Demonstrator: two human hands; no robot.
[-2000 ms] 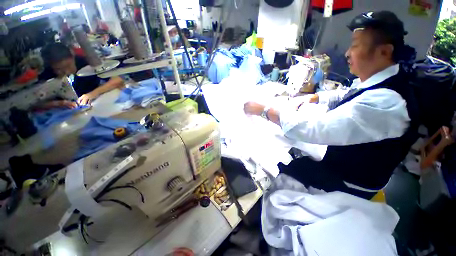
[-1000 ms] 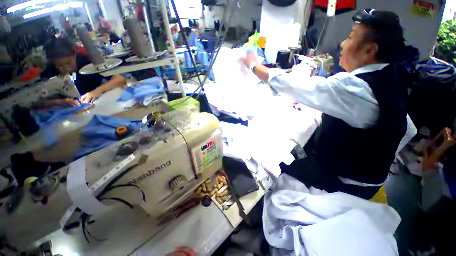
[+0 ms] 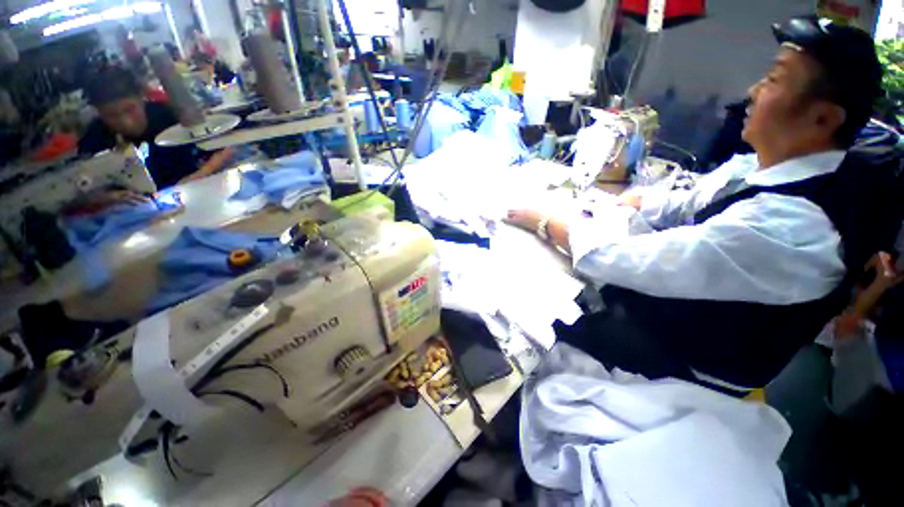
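A cream sewing machine head (image 3: 307, 327) with dark maker's lettering lies across the near left, on a pale table (image 3: 382, 456). A white tape strip (image 3: 154, 361) and a marked tape measure (image 3: 223, 342) hang over it. A small reddish-skinned part of a hand, seemingly my right hand (image 3: 359, 497), shows at the bottom edge, mostly cut off; whether it holds anything cannot be told. My left hand is out of the picture. A bright lamp glow shows at the bottom left; the needle is not clearly seen.
A tray of small tan pieces (image 3: 431, 374) and a dark flat object (image 3: 476, 347) lie beyond the machine end. A person (image 3: 734, 248) in a white shirt handles bright white cloth (image 3: 515, 277). Pale cloth (image 3: 654, 426) hangs at right. Another person (image 3: 124, 114) sits at left by blue cloth (image 3: 213, 257).
The person at right lifted white cloth, then lowered their arm and now leans farther right. An orange-brown object at far right is replaced by another person's arm. The machine and my hand part barely change.
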